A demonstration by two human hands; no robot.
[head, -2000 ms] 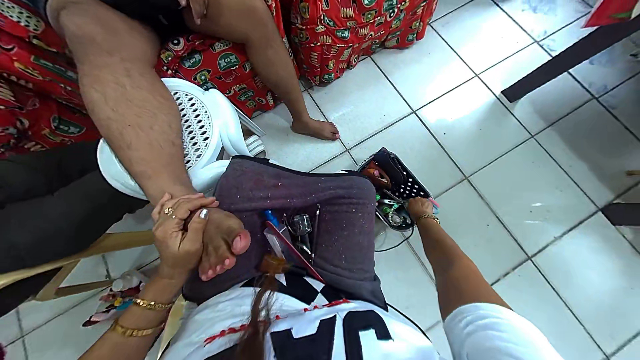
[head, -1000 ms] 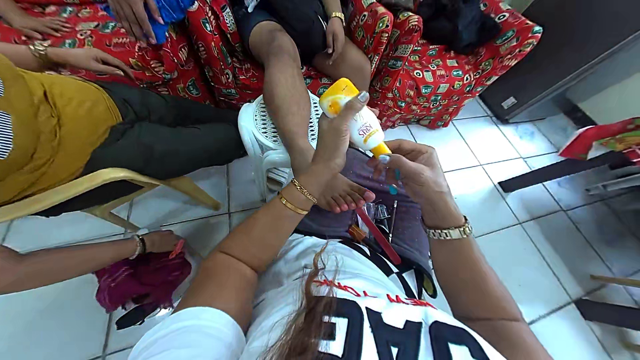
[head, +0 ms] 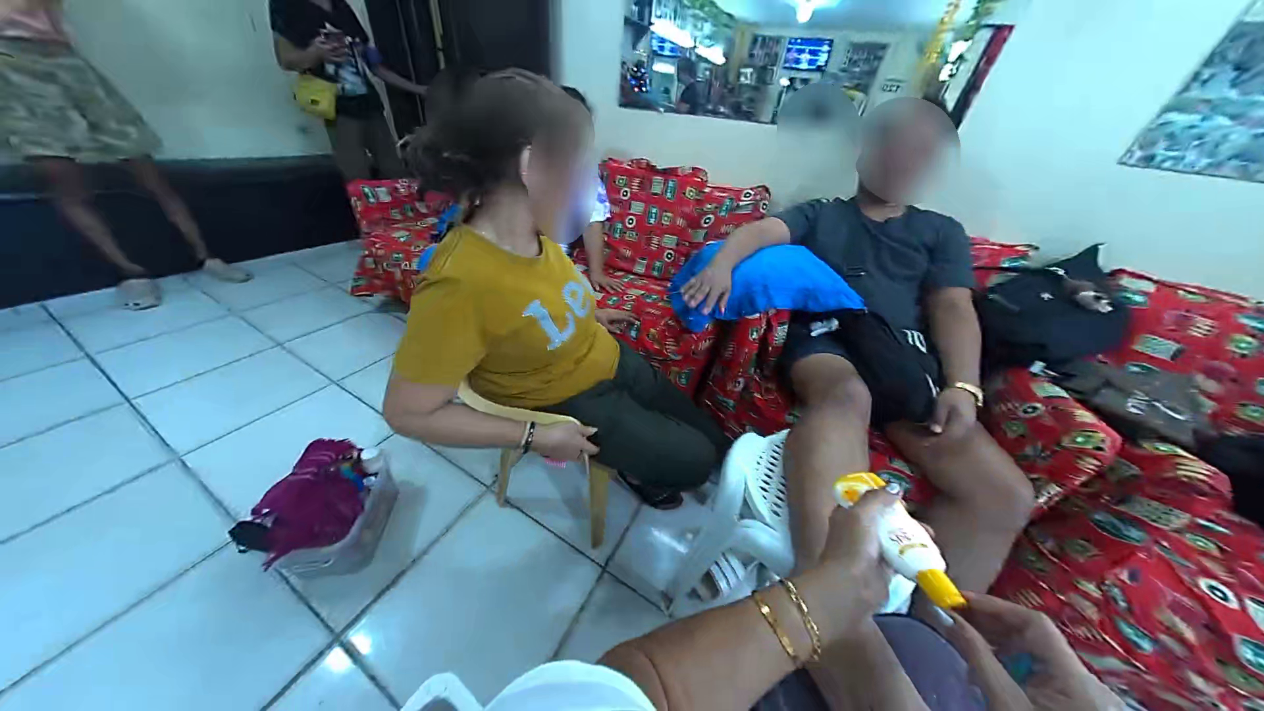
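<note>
My left hand [head: 857, 553] is closed around a white plastic bottle [head: 904, 538] with a yellow cap, held tilted with the yellow tip down to the right. My right hand [head: 1027, 642] is at that tip, its fingers touching or very near it; whether they grip it cannot be told. Below both hands lies a dark purple cloth [head: 933, 657] on my lap. A seated person's bare leg [head: 828, 459] comes down behind my left hand, and the foot is hidden. A white plastic stool [head: 750, 494] stands beside that leg.
A person in a mustard shirt [head: 504, 316] sits on a plastic chair [head: 597, 494] to the left. A clear plastic bin [head: 370, 523] with a magenta cloth [head: 316, 504] stands on the tiled floor. Sofas in red patterned covers [head: 1136, 553] run behind. Other people stand at the back left.
Two seconds ago my left hand was on the person's foot and my right at a black pouch; one second ago both were at the bottle, as now. The view has swung up and left.
</note>
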